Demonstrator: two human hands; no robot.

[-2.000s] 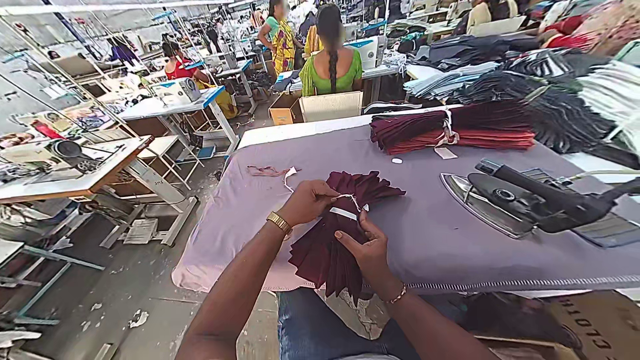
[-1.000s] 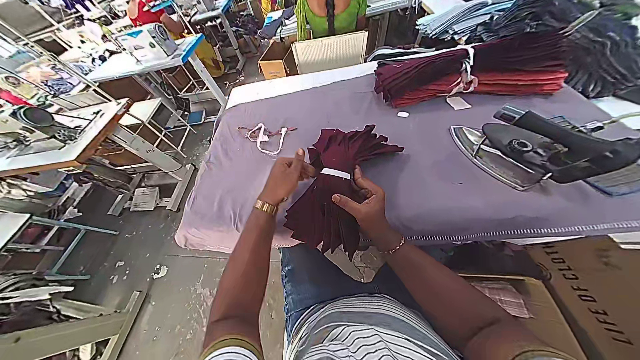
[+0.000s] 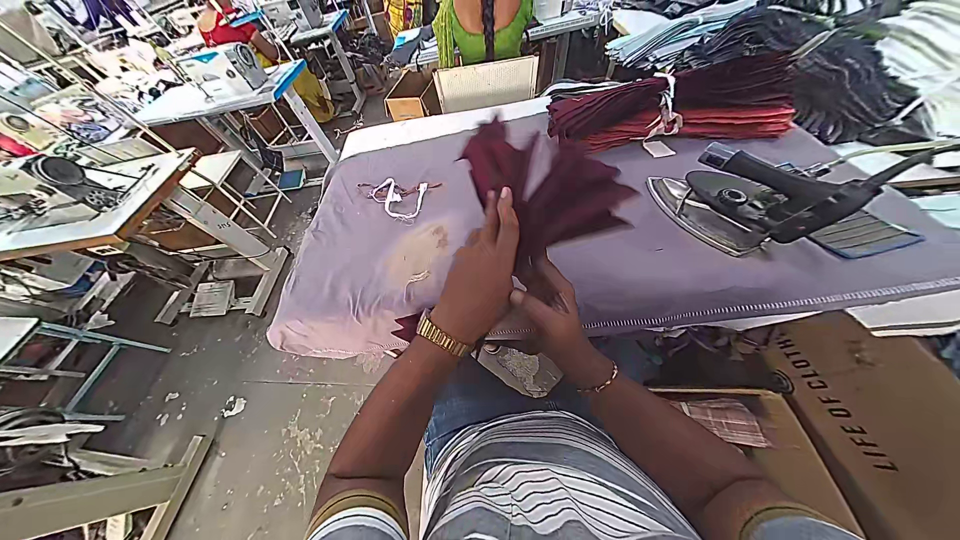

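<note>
A bundle of dark maroon cloth pieces (image 3: 574, 199) fans out between my hands above the padded table, blurred at its tips. My left hand (image 3: 484, 270) lies along its left side, fingers stretched upward against the cloth. My right hand (image 3: 551, 304) grips the lower, narrow part, partly hidden by the fabric. Whether a tie is round the bundle cannot be seen. A loose white strip (image 3: 394, 199) lies on the table to the left, over some reddish thread. Behind the bundle sits a larger tied stack of maroon and red cloth (image 3: 720, 109).
An electric iron (image 3: 750, 199) stands on the right of the cloth-covered table (image 3: 637, 277), its cord running right. Below the edge is an open cardboard box (image 3: 862, 420). Sewing machines (image 3: 225, 71) on benches and seated people are beyond; dark cloth piles fill the back right.
The maroon bundle has been lifted and turned, and my left hand has moved onto its side. The white strip round its middle, visible a second ago, no longer shows.
</note>
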